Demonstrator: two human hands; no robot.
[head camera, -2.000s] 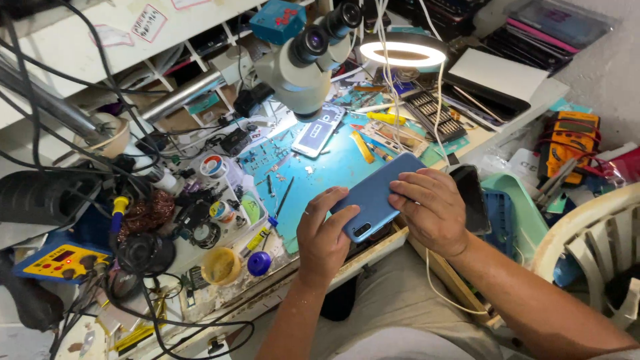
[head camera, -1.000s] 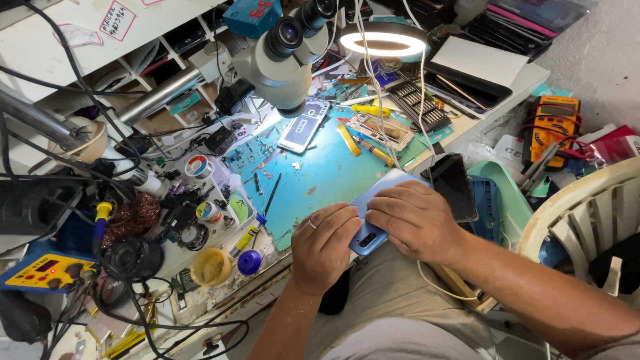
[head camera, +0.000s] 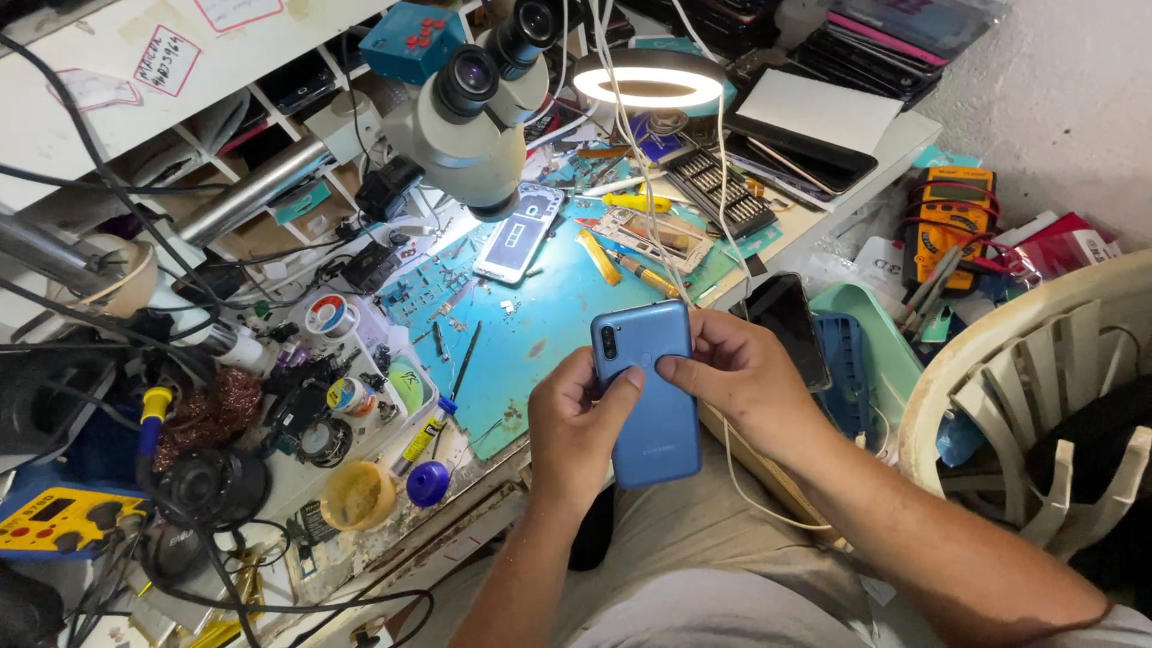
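Observation:
A blue Samsung smartphone (head camera: 661, 432) is held upright over my lap, its back cover and camera module facing me. My left hand (head camera: 576, 418) grips its left edge, with the thumb on the back cover. On the right edge is my right hand (head camera: 747, 373), its thumb also pressed on the back near the fingerprint spot; the fingers of both hands are partly hidden behind the phone. Beyond them lies a blue work mat (head camera: 540, 333) with small parts, a black tweezer-like tool (head camera: 466, 360) and an opened phone (head camera: 519, 236) under the microscope.
A stereo microscope (head camera: 459, 135) and a lit ring lamp (head camera: 648, 87) overhang the mat. A bit set (head camera: 720, 192) lies behind. At left are a solder spool (head camera: 330, 317), an open yellow tub (head camera: 358, 496) and a yellow station (head camera: 67, 520). A multimeter (head camera: 952, 225) and plastic chair (head camera: 1035, 360) are at right.
The blue phone has turned from a slanted position to nearly upright, with its camera end now at the top. Both hands have shifted their hold to its two side edges.

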